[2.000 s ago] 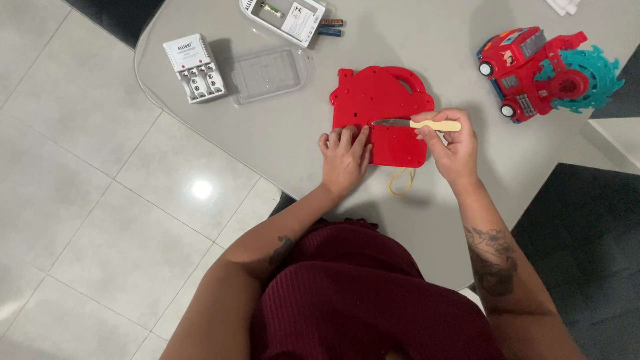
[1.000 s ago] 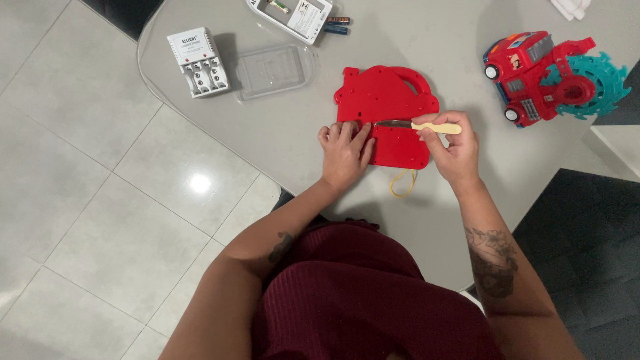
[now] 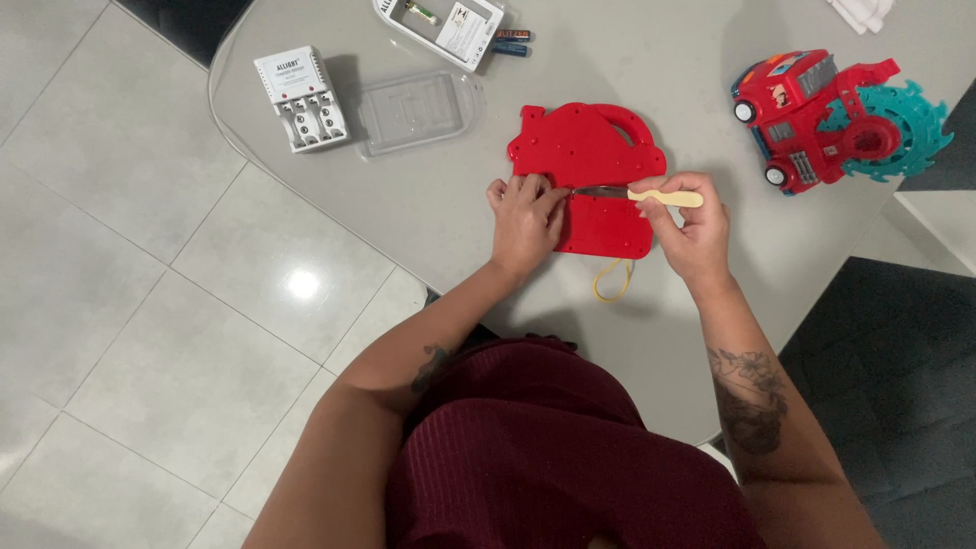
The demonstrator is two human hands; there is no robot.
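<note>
A red plastic toy (image 3: 602, 221) with a built-in handle lies on the table, its screw-holed side up and a yellow cord loop (image 3: 611, 280) at its near edge. My left hand (image 3: 526, 221) rests on the toy's left part, fingers bent, thumb and forefinger near the knife tip. In my right hand (image 3: 690, 221) is a table knife (image 3: 665, 198) with a cream handle, its blade lying leftward across the toy. The blade's tip meets the toy's middle beside my left fingertips; what exactly it touches is too small to tell.
A white battery charger (image 3: 301, 99) and a clear plastic cover (image 3: 415, 113) lie at the left. Behind them are an opened battery package (image 3: 450, 30) and loose batteries (image 3: 511, 49). A red toy truck with a teal saw wheel (image 3: 823, 122) stands at the right.
</note>
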